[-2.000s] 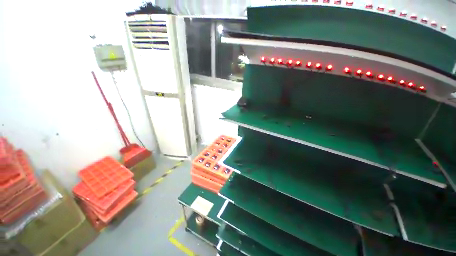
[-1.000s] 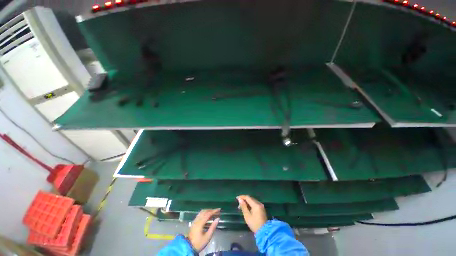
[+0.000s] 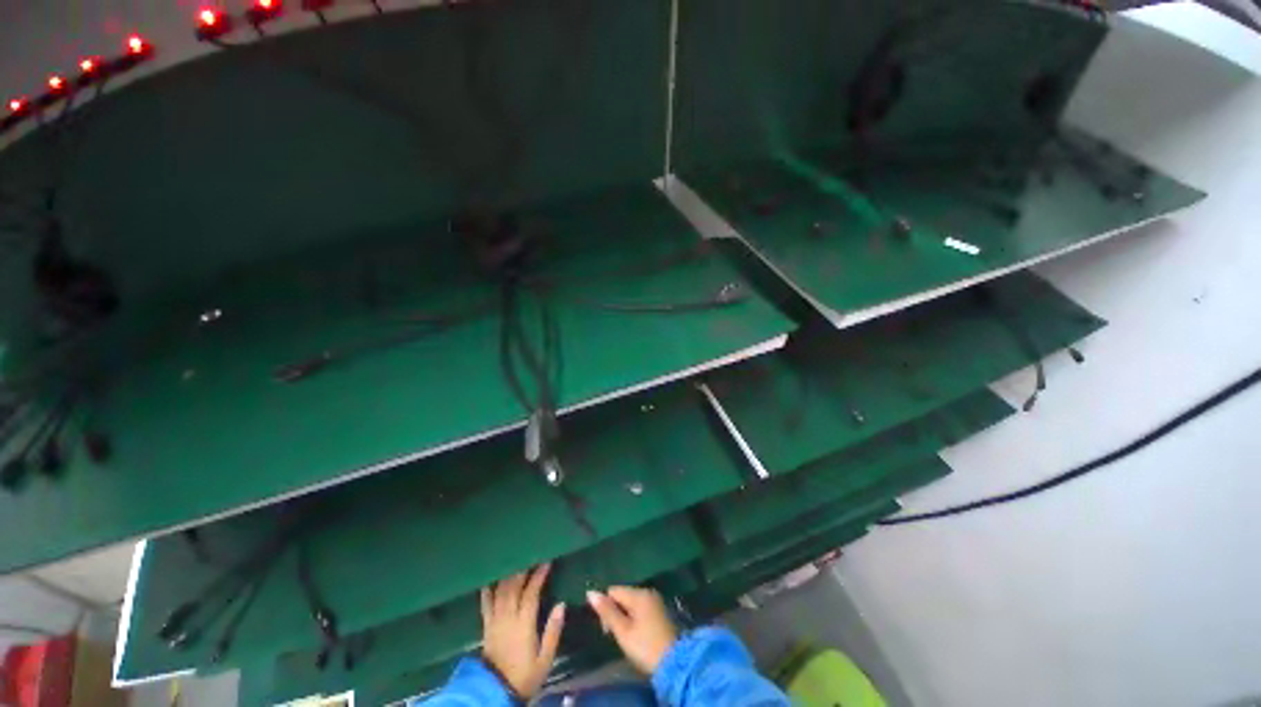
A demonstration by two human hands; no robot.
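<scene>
The ageing rack's green shelves (image 3: pixel 415 401) with pale edges rise in tiers in front of me. My left hand (image 3: pixel 517 633) is bare, fingers spread, over a lower green shelf and holds nothing that I can see. My right hand (image 3: pixel 636 626) is beside it with fingers curled; whether it holds something small is too blurred to tell. Black charging cables (image 3: pixel 533 345) lie on the upper shelf, and some hang over its edge with pale ends. More dark cables (image 3: pixel 256 594) lie on the shelf below.
Red indicator lights (image 3: pixel 210 22) run along the top left. A small white strip (image 3: pixel 961 246) lies on the upper right shelf. A black cable (image 3: pixel 1093 463) runs along the white wall at right. A lime green stool (image 3: pixel 834 681) is low at the bottom right. A red object (image 3: pixel 39 674) shows bottom left.
The view has swung right and closer to the rack. The air conditioner and tray stacks have left the picture, and the stool has come in. My left hand's fingers have spread over the shelf.
</scene>
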